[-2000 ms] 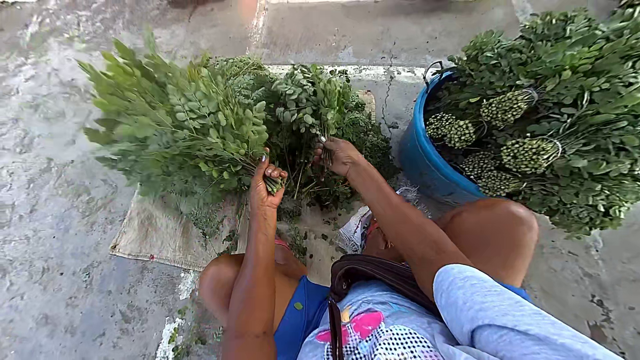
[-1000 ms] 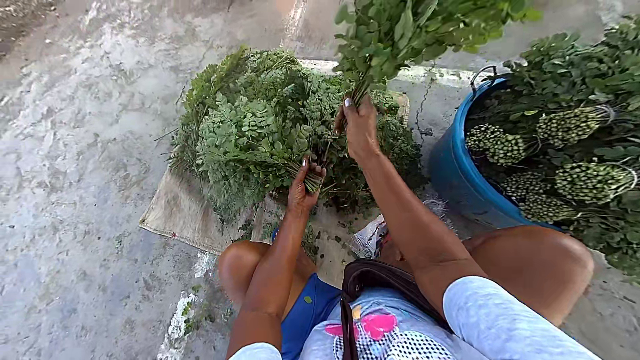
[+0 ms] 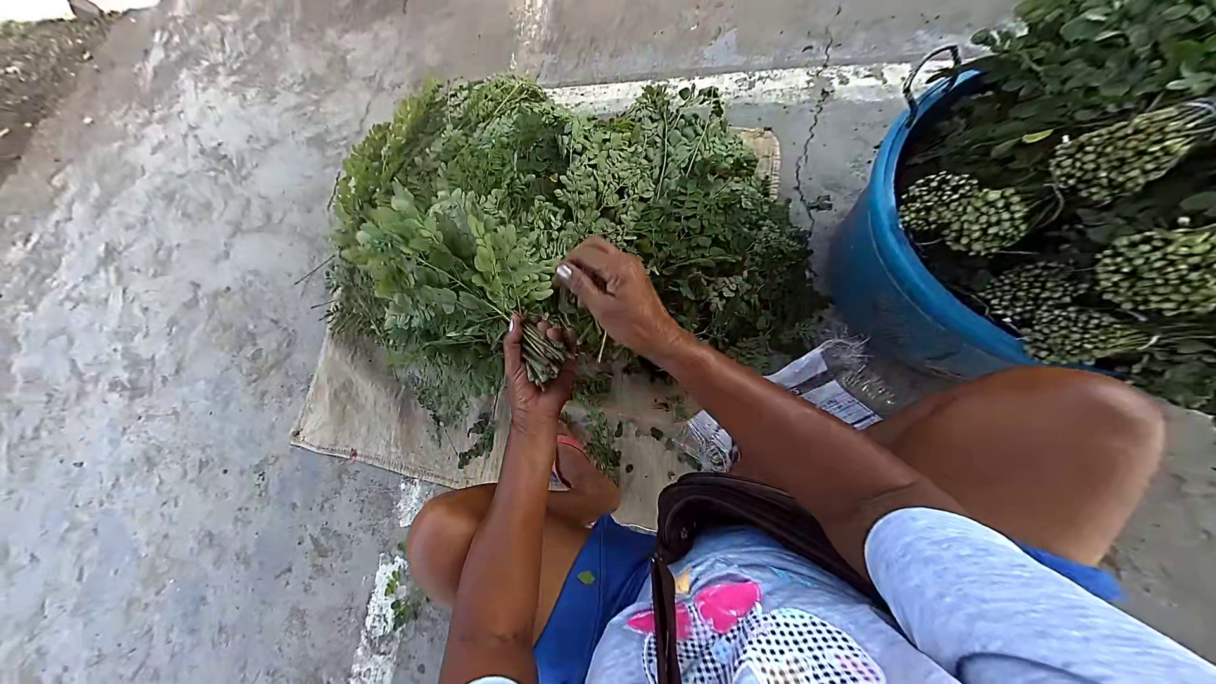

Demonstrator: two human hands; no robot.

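Note:
My left hand is closed around the cut stems of a leafy bunch, whose leaves fan up and to the left. Just right of those stems, my right hand is over the greens with its fingers bent; whether it pinches a stem cannot be told. Under and beyond both hands lies a large heap of leafy green sprigs, spread on a beige woven sack.
At the right stands a blue plastic tub filled with tied leafy bundles, stem ends showing. A frayed striped sack piece lies by my right forearm. Around them is concrete ground with a painted white line.
The leafy bunch that my right hand held up beyond the heap a second ago is no longer raised there. My right hand has come back close to my left, which holds a fuller bunch.

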